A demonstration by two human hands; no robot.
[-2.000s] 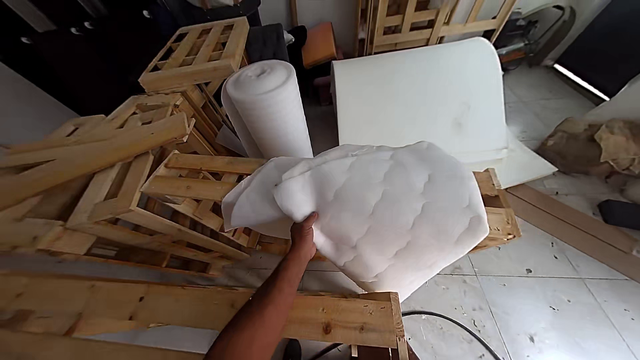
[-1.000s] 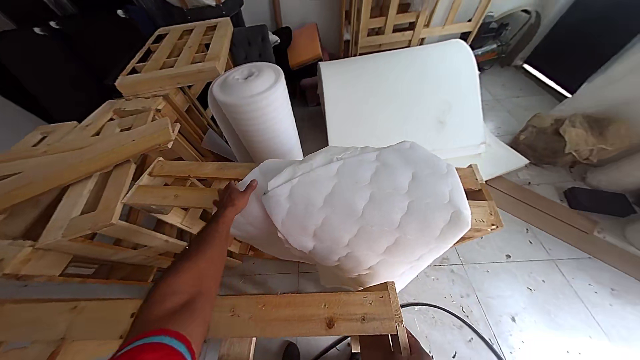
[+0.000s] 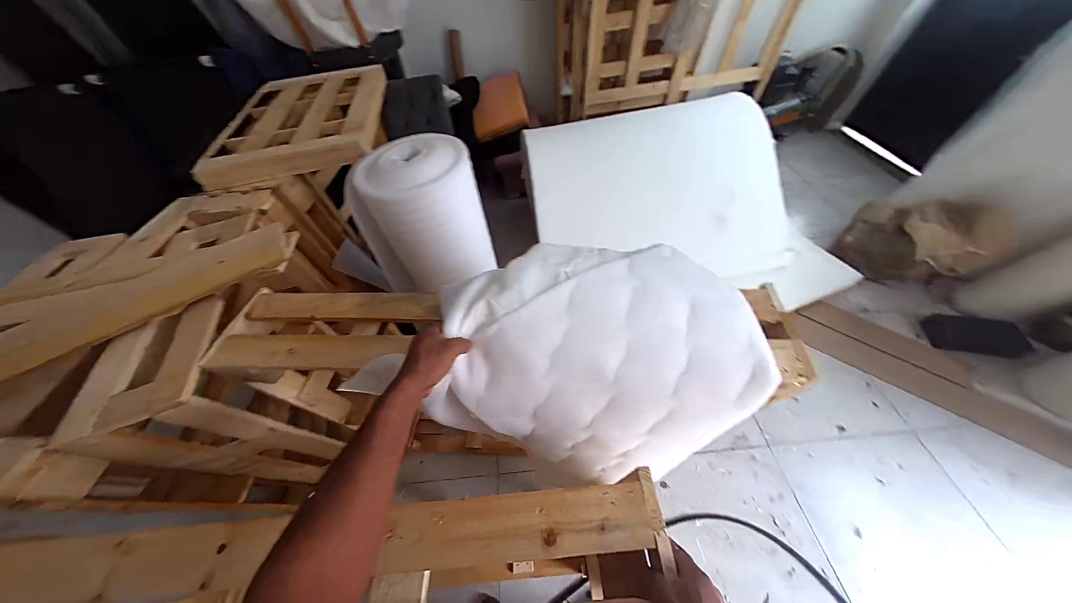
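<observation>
My left hand point(image 3: 431, 360) grips the left edge of a folded white quilted padding sheet point(image 3: 620, 360), thumb on top and the other fingers partly hidden. The sheet's bulk lies over a slatted wooden frame point(image 3: 335, 352), and its lower part hangs down the near side. A loose flap shows beneath my wrist. Nearer to me, a wooden board point(image 3: 519, 523) of another frame runs under my left forearm. My right hand is out of view.
Behind the padding stand a white foam roll point(image 3: 427, 209) and a bent white foam sheet point(image 3: 653, 184). Wooden frames point(image 3: 167, 293) are piled at left. A black hose point(image 3: 754, 528) and long brown boards point(image 3: 921, 377) lie on the tiled floor at right.
My left hand has shifted right relative to the padding since the previous frame, drawing its left edge inward, so more of the frame's slats show. The whole view has also shifted somewhat.
</observation>
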